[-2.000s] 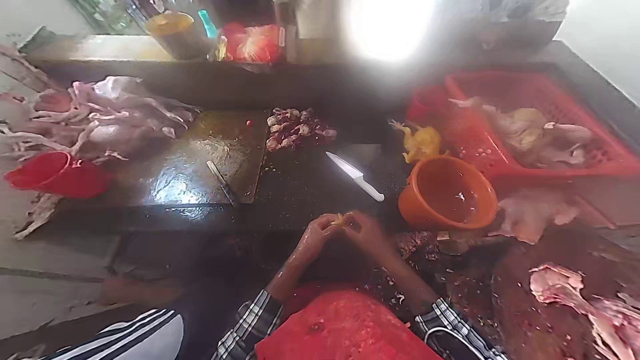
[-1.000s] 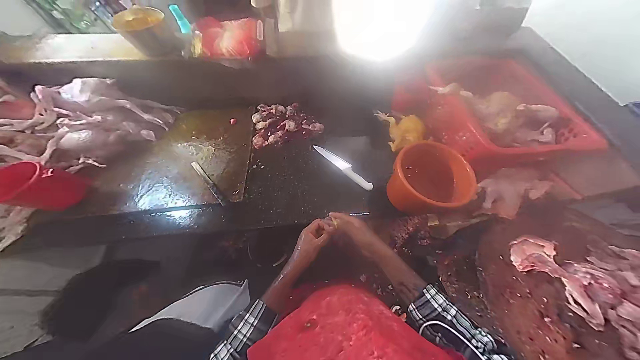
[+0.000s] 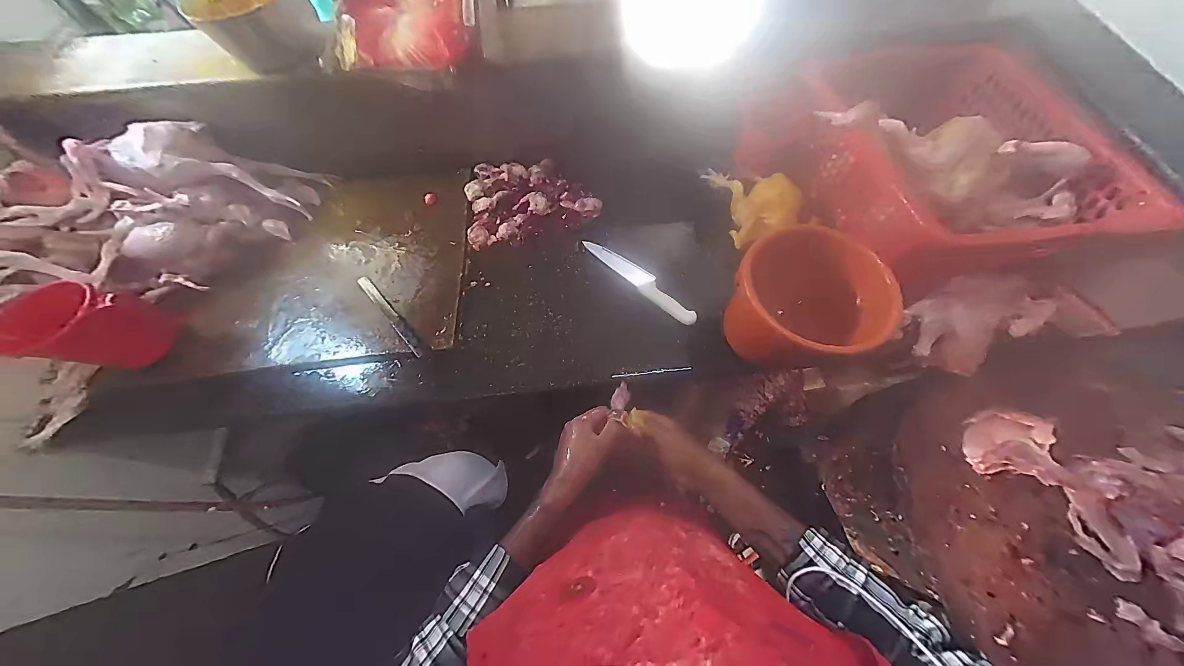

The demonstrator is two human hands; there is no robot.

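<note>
My left hand [image 3: 585, 446] and my right hand [image 3: 668, 446] meet just beyond the counter's near edge, above the red apron. Between their fingers is a small piece of poultry offal [image 3: 620, 398], pinkish at the top, with a yellow bit [image 3: 635, 422] by my right fingers. Which part it is, I cannot tell. A white-handled kitchen knife [image 3: 643, 285] lies on the dark counter ahead of my hands. Behind it to the left is a pile of giblets [image 3: 527, 203]. An orange plastic bucket [image 3: 814, 294] stands to the right, with a yellow chicken part [image 3: 764, 205] behind it.
Plucked chickens [image 3: 176, 203] lie at the left behind a red bucket [image 3: 120, 328]. A second knife [image 3: 388, 314] rests on the wet board. A red crate [image 3: 990, 236] holds poultry at the right, and a wooden block [image 3: 934, 481] bears meat. A person in dark clothing [image 3: 379, 555] is close on my left.
A pinkish tip now sticks up above my fingers. The person at the left has come closer to my left arm.
</note>
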